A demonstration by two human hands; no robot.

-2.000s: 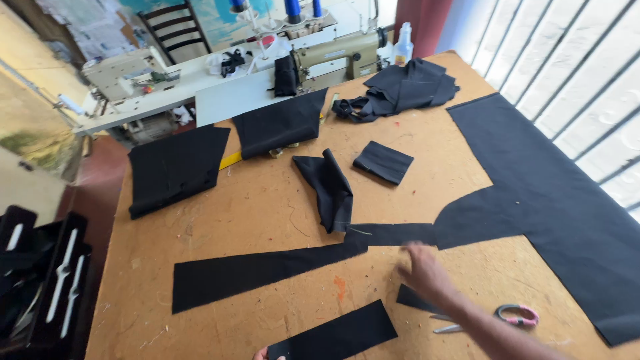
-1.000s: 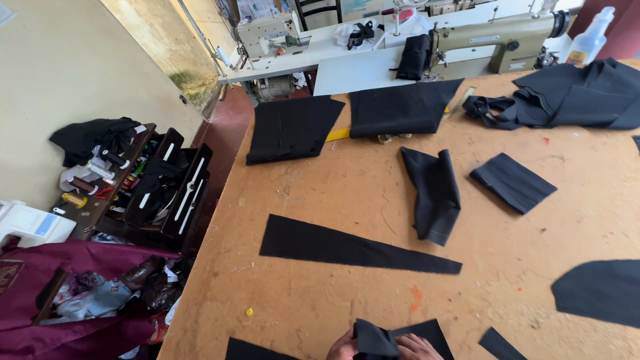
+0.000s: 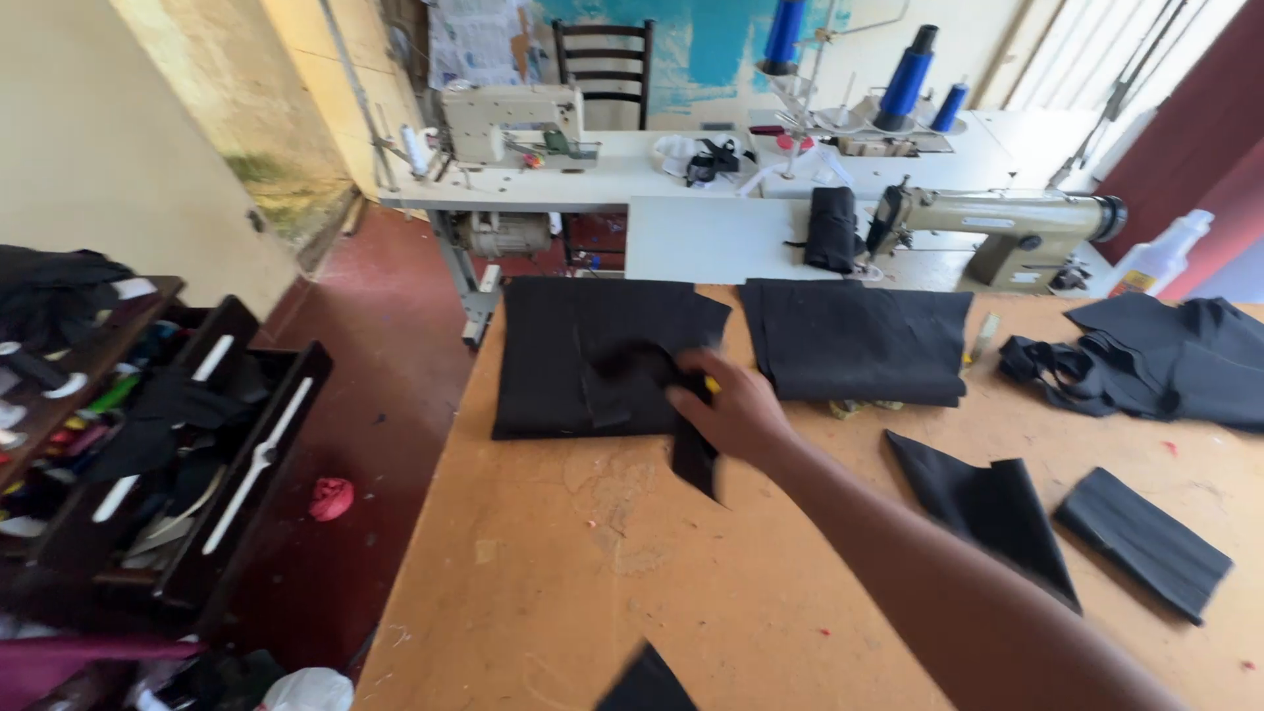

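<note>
My right hand (image 3: 731, 405) reaches in from the lower right and grips a narrow black fabric piece (image 3: 697, 459), blurred by motion. It is over the right part of a folded black fabric panel (image 3: 553, 365) at the table's far left corner. A second folded black panel (image 3: 859, 341) lies just right of the hand. Nearer the right side are a creased black fabric piece (image 3: 997, 513) and a small folded black piece (image 3: 1145, 543). The tip of another black piece (image 3: 647, 683) shows at the bottom edge. My left hand is out of view.
Behind the wooden table (image 3: 612, 573) stand an olive sewing machine (image 3: 997, 227) and a white sewing machine (image 3: 513, 123). A black fabric heap (image 3: 1175, 360) and a plastic bottle (image 3: 1165, 257) are at the right. Open dark drawers (image 3: 252, 464) stand left of the table.
My right hand has moved from the near edge to the far left panel, with a black piece in it. My left hand has left the view. The long tapered strip is no longer seen where it lay.
</note>
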